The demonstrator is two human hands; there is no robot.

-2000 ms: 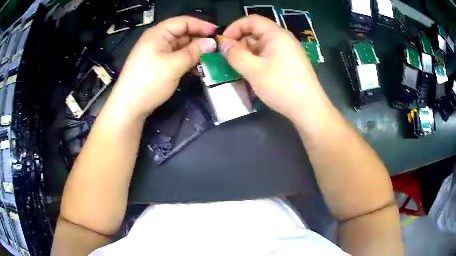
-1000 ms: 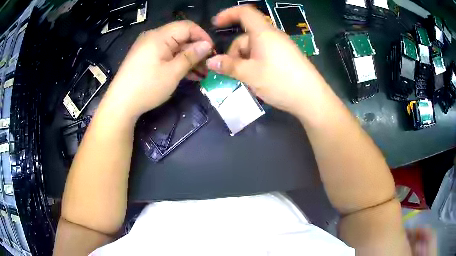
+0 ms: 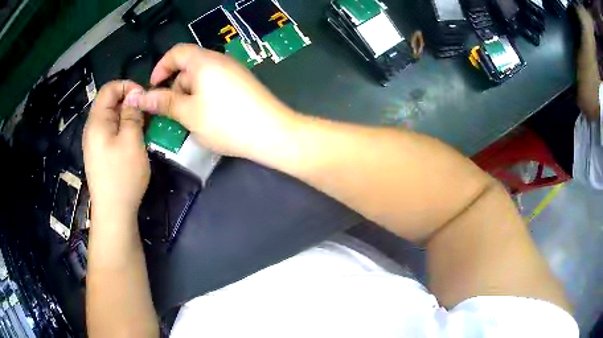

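Observation:
A display module (image 3: pixel 166 135) shows its green board end and silver-white back, tilted, at the left of the view. My left hand (image 3: pixel 117 142) and my right hand (image 3: pixel 215 99) meet with their fingertips at its green end. The fingers pinch there; the flex cable is hidden by them. Part of the module lies under my right hand. A glossy black front housing (image 3: pixel 162 208) lies on the dark mat just below the module, partly covered by it and by my left hand.
Two loose display modules (image 3: pixel 272 30) lie beyond my right hand. Stacked fitted units (image 3: pixel 378 36) and a unit with an orange tab (image 3: pixel 500 56) are farther right. Light-trimmed frames (image 3: pixel 65 204) and wrapped trays (image 3: pixel 20 290) are at left. A red stool (image 3: pixel 519 162) and a person's arm (image 3: pixel 587 66) are at right.
The view has turned right, so the bench appears rotated and the hands sit farther left. My right fingers, raised a second ago, are closer to my left fingertips. The orange flex no longer shows.

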